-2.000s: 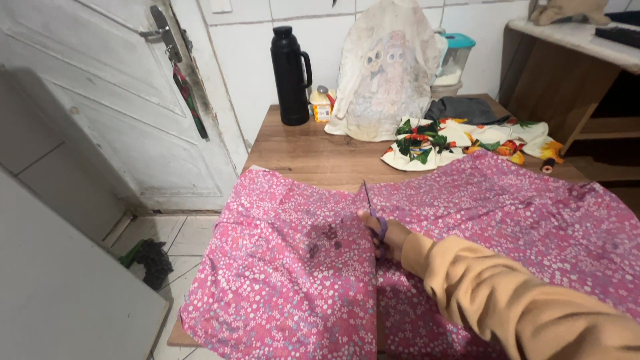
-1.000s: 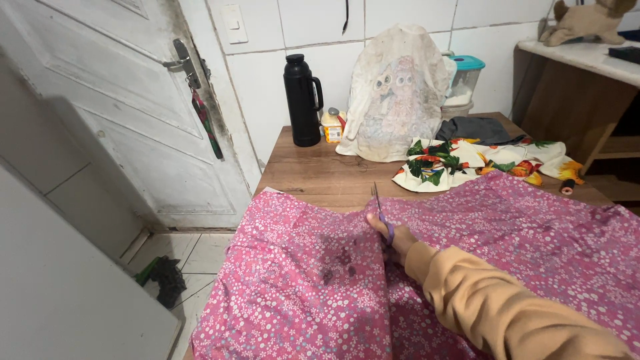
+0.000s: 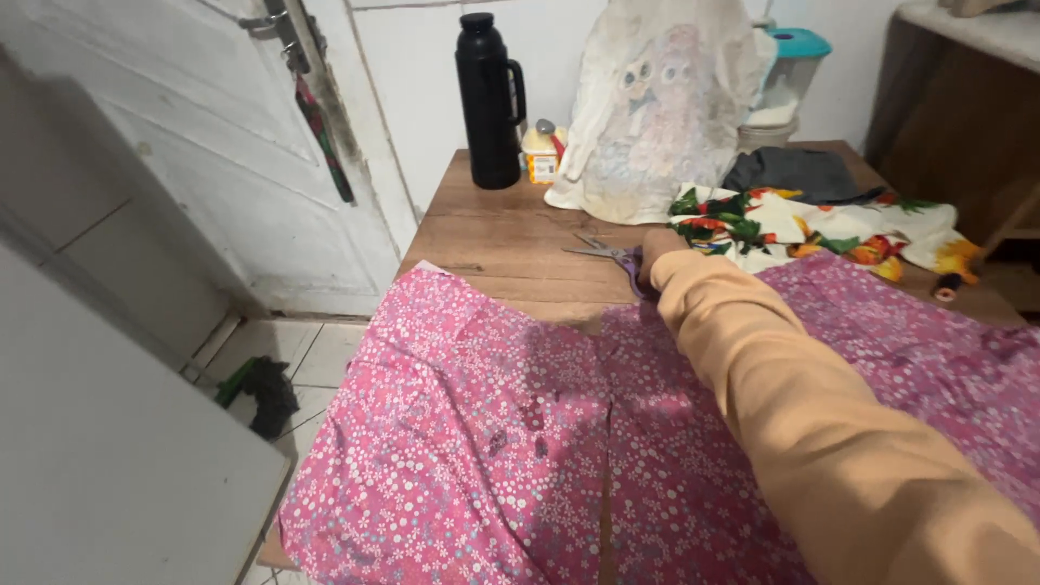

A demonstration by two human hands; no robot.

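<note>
My right hand (image 3: 660,248) is at the table's middle, at the purple handles of a pair of scissors (image 3: 613,256), whose blades are spread above bare wood and point left. The sleeve hides part of the hand. Pink floral fabric (image 3: 479,390) covers the near part of the table, with a long slit between its left part and the part under my forearm. Beyond my hand lies cream fabric with a bright print (image 3: 780,223). My left hand is not in view.
A black thermos (image 3: 487,101), a small tub (image 3: 543,154) and a large printed plastic bag (image 3: 658,106) stand at the back of the wooden table (image 3: 487,236). Dark folded cloth (image 3: 800,172) and a thread spool (image 3: 946,286) lie to the right. A white door (image 3: 203,146) is at left.
My right hand and the scissors have moved off the pink fabric's far edge to over the bare wood beyond it. The fabric's two parts now show a gap between them.
</note>
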